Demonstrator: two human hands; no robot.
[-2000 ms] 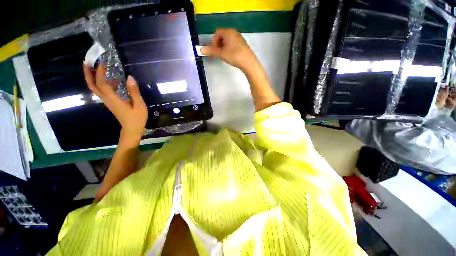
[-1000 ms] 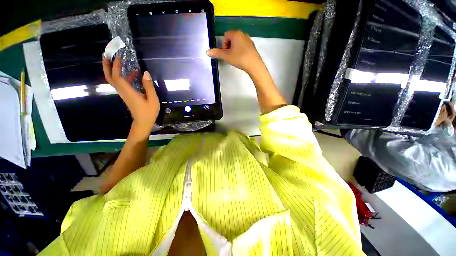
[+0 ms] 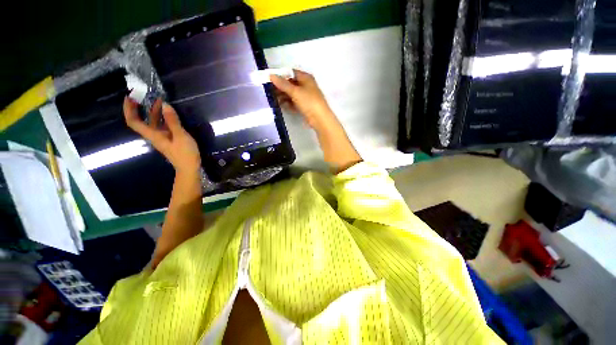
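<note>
The tablet under test (image 3: 215, 94) lies in front of me, screen lit, with small icons along its top and a round shutter button near its bottom edge. My right hand (image 3: 300, 94) holds a white strip (image 3: 272, 75) between thumb and finger over the tablet's right edge. My left hand (image 3: 162, 133) is at the tablet's left side, with a pale piece of tape (image 3: 136, 88) at its fingertips. Crinkled silvery wrap (image 3: 143, 60) lies beside and under the tablet. A dark tablet (image 3: 111, 145) lies to the left, reflecting a lamp.
A stack of wrapped tablets (image 3: 513, 101) stands at right. The white sheet (image 3: 338, 57) lies on the green mat (image 3: 324, 25). Papers (image 3: 37, 195) with a pencil (image 3: 54, 162) are at left. A component tray (image 3: 71, 285) is lower left. A red object (image 3: 527, 248) is lower right.
The view has turned and shifted. The white strip in my right hand now stands out over the tablet's edge. My left hand stays beside the tablet with the pale tape.
</note>
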